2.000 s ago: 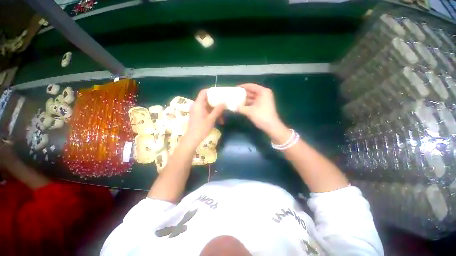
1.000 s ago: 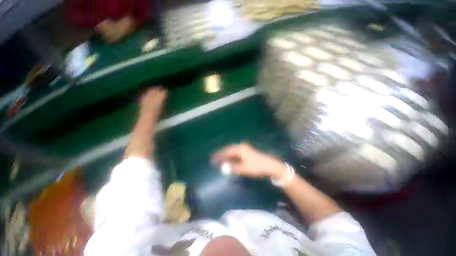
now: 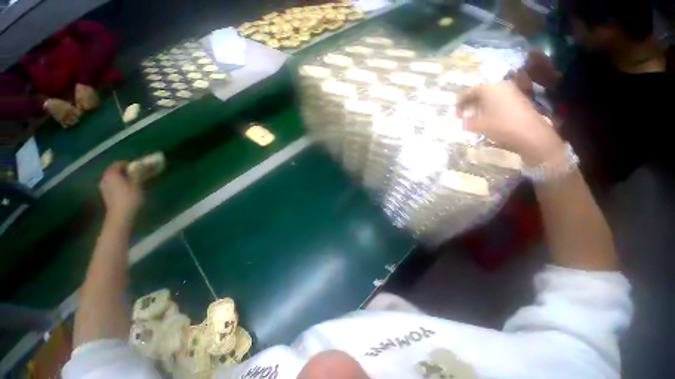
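My left hand (image 3: 120,191) is stretched out over the green belt, its fingers on a blurred cream piece (image 3: 146,166). My right hand (image 3: 507,122) is over the top of the tall stack of clear plastic trays (image 3: 437,203), fingers bent together and blurred; whether it holds anything cannot be told. Pale oblong units (image 3: 465,183) lie in rows in the tray pockets, with strong glare in the middle. A loose pile of cream moulded pieces (image 3: 222,318) with dark openings lies on the bench at lower left.
A single cream piece (image 3: 260,135) lies on the belt beyond the pale rail (image 3: 222,185). Across it are a filled tray (image 3: 181,74), a paper sheet (image 3: 248,68) and a spread yellowish pile (image 3: 296,26). A person's hands (image 3: 72,105) are at upper left; a person in black sits right.
The view has swung right. The white part held between both hands earlier is no longer seen there. My left hand is now at a cream piece; my right hand has moved onto the tray stack.
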